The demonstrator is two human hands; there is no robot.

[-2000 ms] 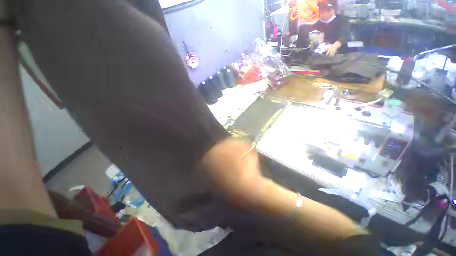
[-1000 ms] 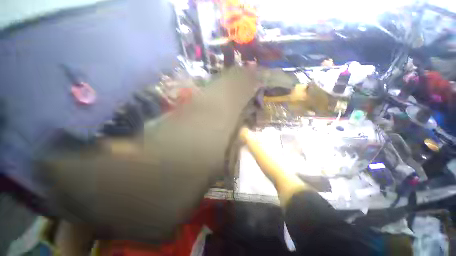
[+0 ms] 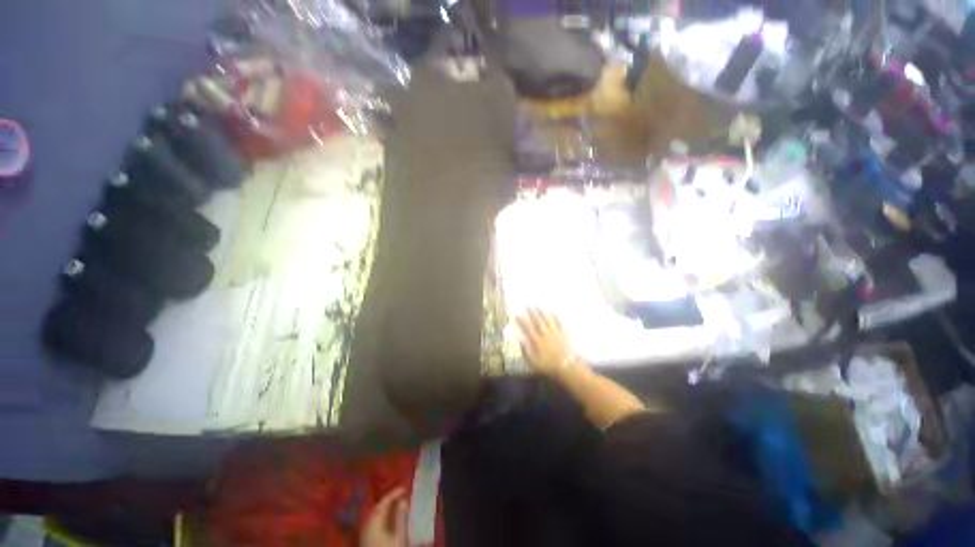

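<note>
A long dark grey-brown garment piece (image 3: 438, 235) lies lengthwise over the table, from the back down to its front edge, between the worn side table and the sewing table. My right hand (image 3: 547, 340) rests with fingers spread on the glaring pale sewing table (image 3: 545, 251), just right of the cloth, and holds nothing. My left hand (image 3: 385, 521) is low at the bottom edge, partly cut off and blurred, in front of the red cloth; its grip cannot be made out.
Several dark rolled pieces (image 3: 150, 256) lie in a row on the worn white side table (image 3: 289, 278). A white overlock machine (image 3: 706, 224) stands right. Clear plastic and red material are behind. A box of white offcuts (image 3: 887, 411) is lower right; red cloth (image 3: 289, 497) is below.
The garment piece was held up and swept across the view; it now lies flat along the table. My right hand has moved down onto the tabletop. The view has turned further down.
</note>
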